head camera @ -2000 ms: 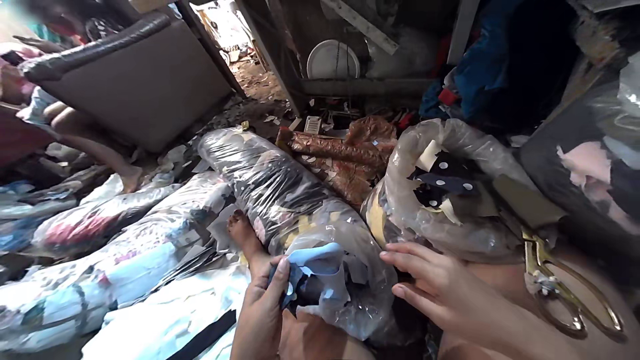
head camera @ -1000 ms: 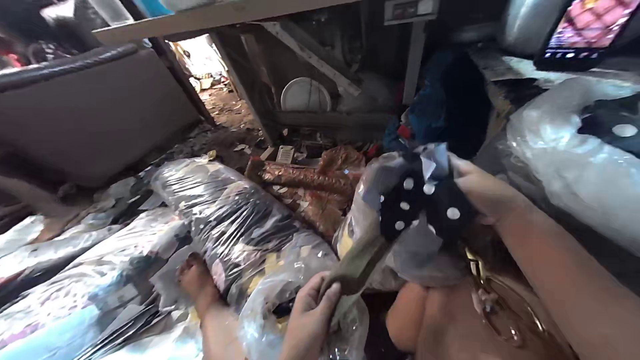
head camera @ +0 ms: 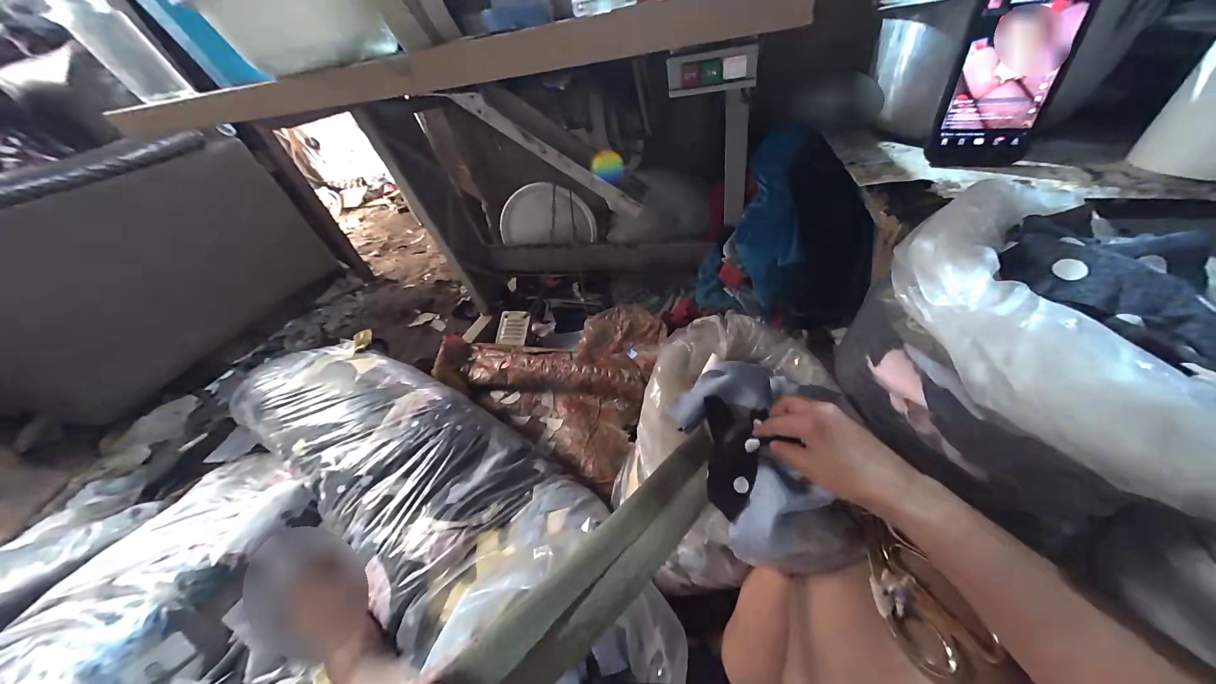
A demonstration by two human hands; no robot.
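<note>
My right hand (head camera: 822,446) is closed on dark polka-dot fabric (head camera: 730,465), bunched with grey-blue cloth (head camera: 774,518), over an open clear plastic bag (head camera: 665,380). A long olive-green cloth strip (head camera: 598,560) slants from this bundle down to the bottom edge, where its lower end is hidden. My left hand is not in view. Below my right wrist, gold-coloured scissors handles (head camera: 917,617) lie by my bare leg; their blades are hidden.
Stuffed clear plastic bags (head camera: 380,456) lie at left and centre. At right stands a large bag (head camera: 1026,342) holding polka-dot fabric. A wooden table edge (head camera: 475,62) crosses above. A phone (head camera: 1007,81) with a lit screen leans at upper right. Brown plastic wrapping (head camera: 560,380) lies mid-floor.
The blue piece earlier in my left hand is no longer seen there. My left hand held the green strip one second ago and has since left view. My right hand took hold of polka-dot fabric.
</note>
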